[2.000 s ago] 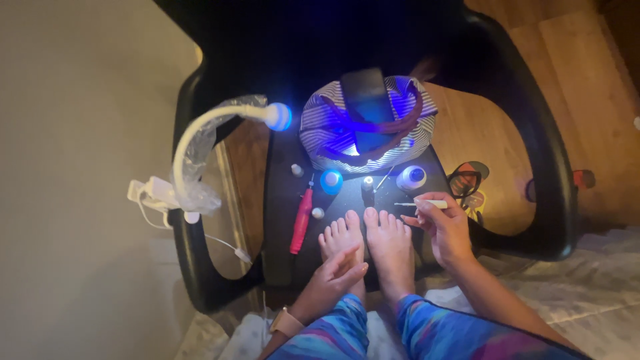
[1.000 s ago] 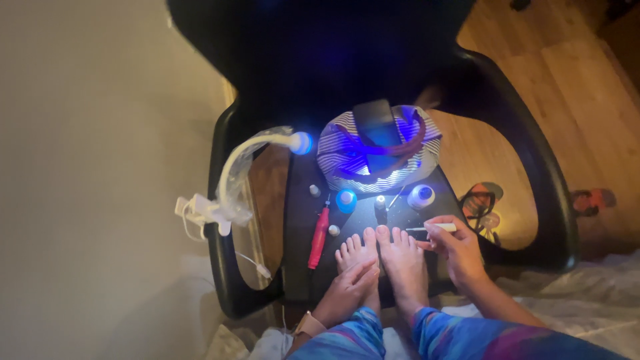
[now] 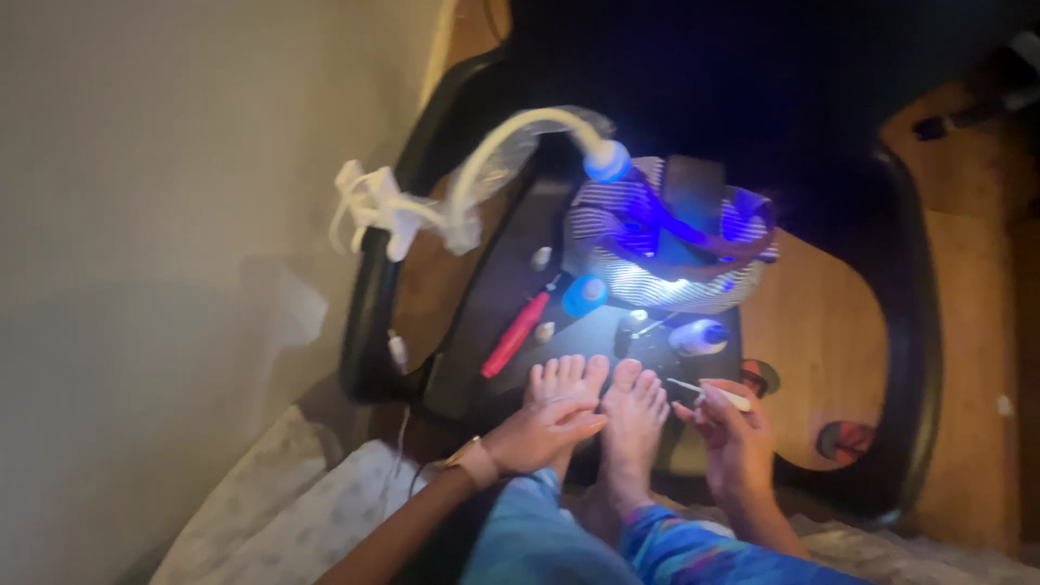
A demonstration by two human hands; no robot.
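My left hand (image 3: 546, 431) lies over the top of the left foot (image 3: 569, 378), with a banded watch on its wrist. My right hand (image 3: 735, 431) holds a thin nail brush with a white handle (image 3: 727, 396), its tip pointing at the small toes of the right foot (image 3: 636, 406). Beyond the toes, on the black chair seat, are a red-handled tool (image 3: 516, 335), a round blue-rimmed container (image 3: 585, 296), a small open bottle (image 3: 636, 322), a white bottle with a dark top (image 3: 699, 337) and small pale caps (image 3: 544, 331).
A striped fabric bag (image 3: 670, 284) stands behind the bottles. A lit gooseneck lamp (image 3: 487, 154) is clamped to the left armrest (image 3: 370, 317). The right armrest (image 3: 910, 325) curves past the bag; sandals (image 3: 845, 441) lie on the wooden floor. A wall is at left.
The view has shifted and tilted. My right hand, with the brush, has stayed beside the right foot, and my left hand has stayed over the left foot.
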